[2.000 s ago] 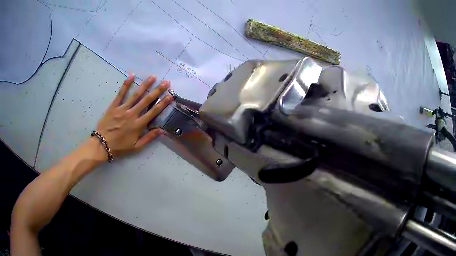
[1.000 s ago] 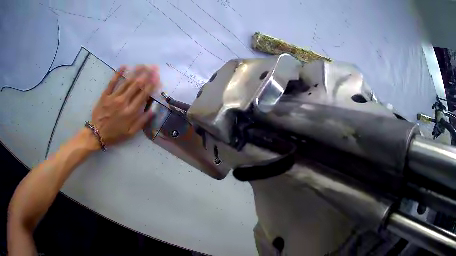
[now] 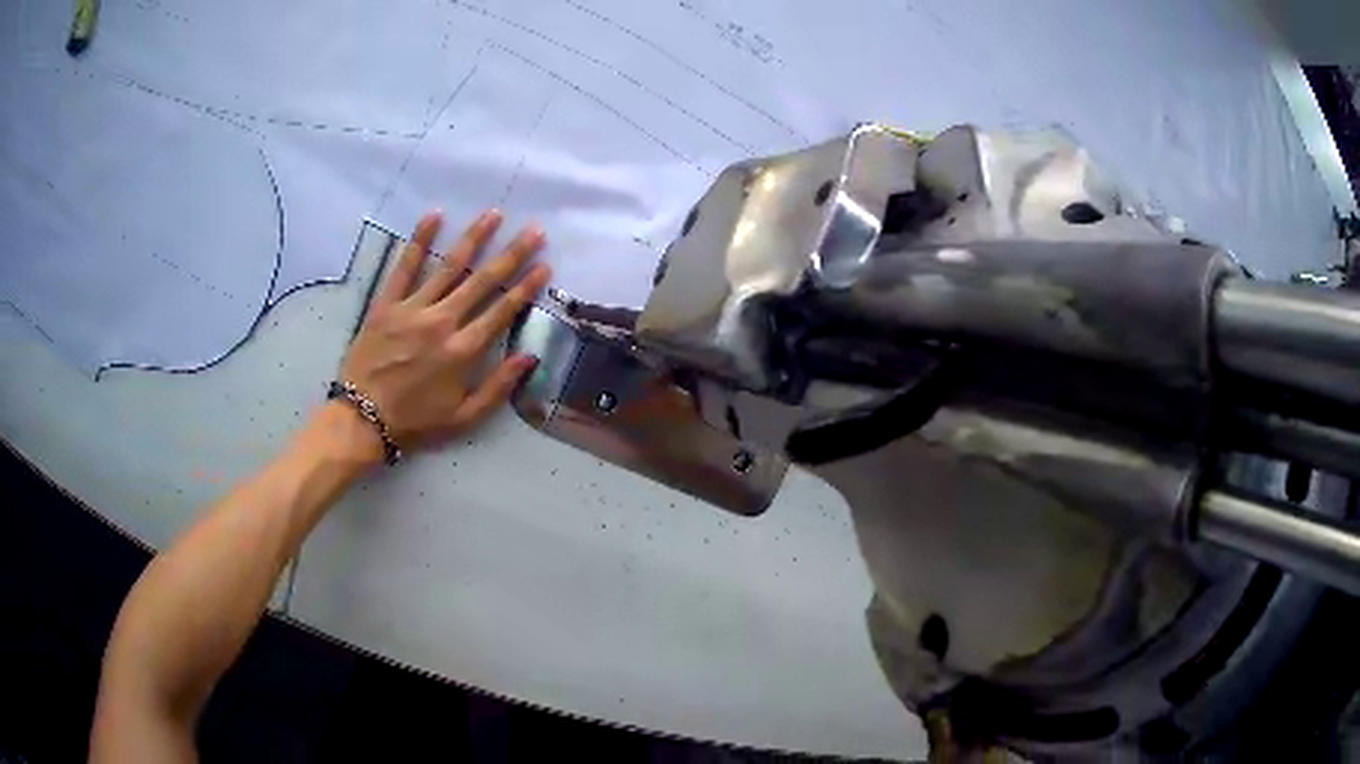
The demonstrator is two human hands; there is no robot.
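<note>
My left hand (image 3: 433, 351) lies flat with fingers spread on the paper marker (image 3: 597, 194), just ahead of the cutting machine's front. It holds nothing. The shiny base plate (image 3: 671, 440) sits beside my fingertips and thumb, on the bare pale table side. The straight knife cutting machine (image 3: 1014, 388), a large silver motor head with steel tubes, fills the right of the view and hides what is under it. A blade guard (image 3: 597, 314) shows between my fingers and the motor. A cut edge runs in a curve left of my hand. My right hand is not in view.
A short yellowish bar weight (image 3: 81, 27) lies on the marker at the top left. A little yellow shows behind the motor head. The table's curved near edge (image 3: 448, 684) borders a dark floor. Dark clutter stands beyond the far right table edge.
The pattern lines have shifted right and down in view. The machine and my left hand are nearer the notched corner. The long weight behind the motor is now almost hidden; another shows top left.
</note>
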